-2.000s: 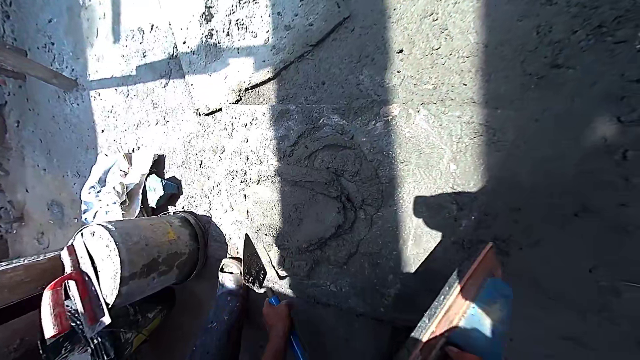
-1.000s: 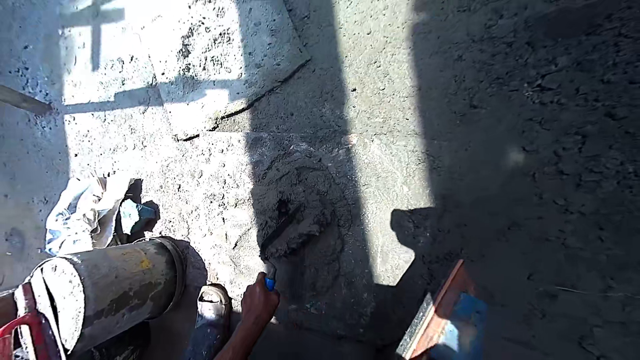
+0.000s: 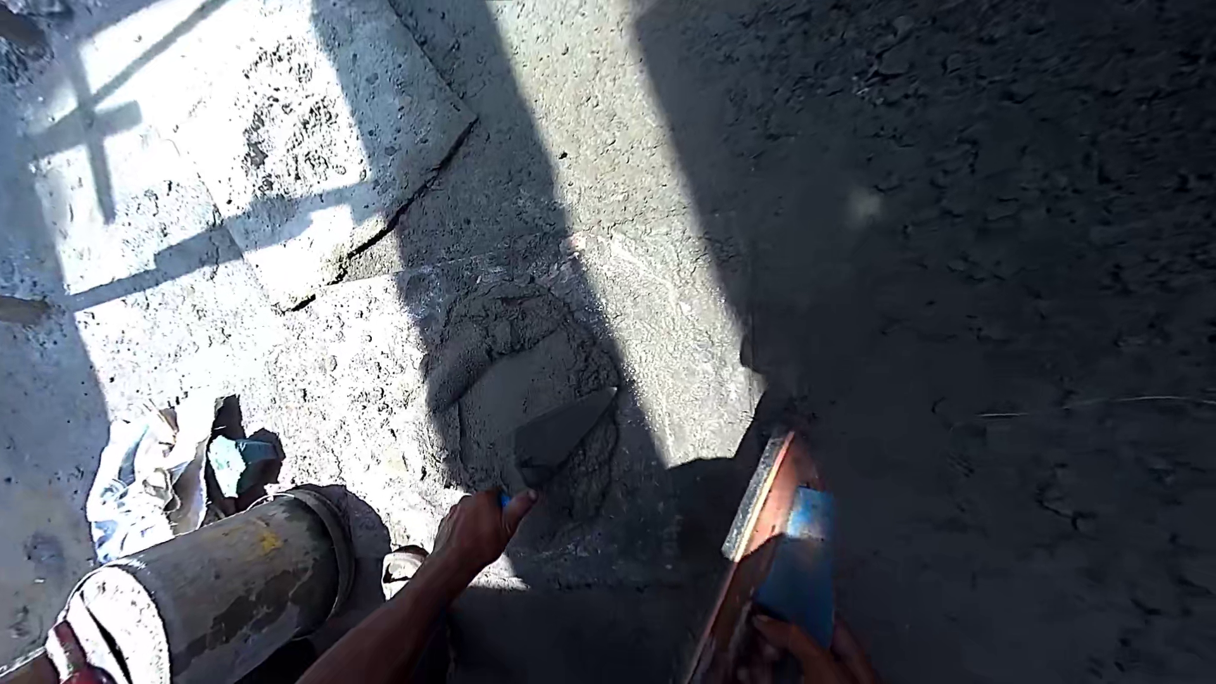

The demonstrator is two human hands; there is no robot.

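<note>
My left hand (image 3: 480, 529) is closed around the blue handle of a pointing trowel (image 3: 565, 432), whose grey blade lies flat on a patch of wet mortar (image 3: 508, 328) on the concrete floor. The mortar has a smoothed area beside the blade and rough ridges around it. At the lower right my right hand (image 3: 807, 655) grips a plasterer's float (image 3: 760, 541) with a reddish board and a blue handle part, held tilted on its edge. The ends of its fingers show against the blue part; the rest is in shade.
A mortar-stained bucket (image 3: 242, 579) lies on its side at the lower left, with a red-handled tool (image 3: 71, 655) by it. Crumpled cloth or sacking (image 3: 157, 475) is beyond it. My shoe (image 3: 404, 567) is beside my left forearm. A thin slab (image 3: 285, 123) with a raised edge lies at the upper left.
The trowel blade, earlier upright beside the mortar and then in the mortar with my left hand behind it, now lies flat on it. A smoothed area has appeared. The float stays in my right hand.
</note>
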